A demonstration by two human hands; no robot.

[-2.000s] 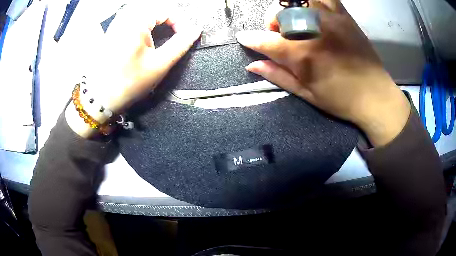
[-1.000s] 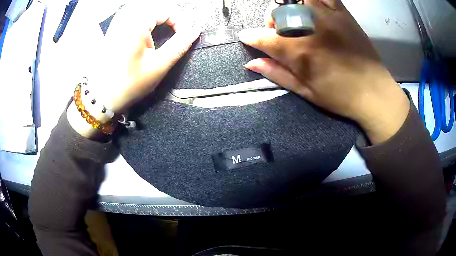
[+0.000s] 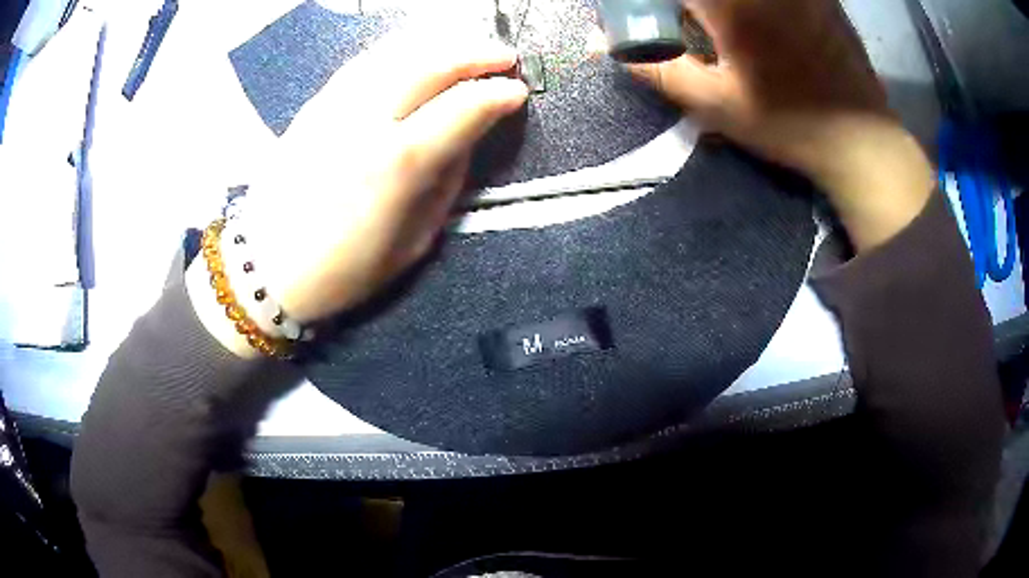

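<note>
A dark half-moon fabric piece (image 3: 677,294) lies flat on the table with a black "M" size label (image 3: 550,341) on it. Another dark fabric piece (image 3: 587,119) lies above it, under the machine needle area (image 3: 504,20). My left hand (image 3: 384,169) pinches a small dark label (image 3: 531,73) between thumb and finger, just below the needle. My right hand (image 3: 790,90) is at the top right beside the grey round knob (image 3: 644,28), partly blurred and cut off by the top edge; its fingertips are partly hidden behind the knob.
Blue-handled scissors (image 3: 979,215) lie at the right edge. A pale needle plate strip (image 3: 553,206) shows in the neck curve. White paper (image 3: 45,181) lies far left, with a dark blue strip (image 3: 147,51) nearby. The ruler-patterned table edge (image 3: 451,465) runs below the fabric.
My left hand has moved right, to below the needle, and now pinches the small label. My right hand has moved up and right off the upper fabric's middle. The fabric has shifted slightly.
</note>
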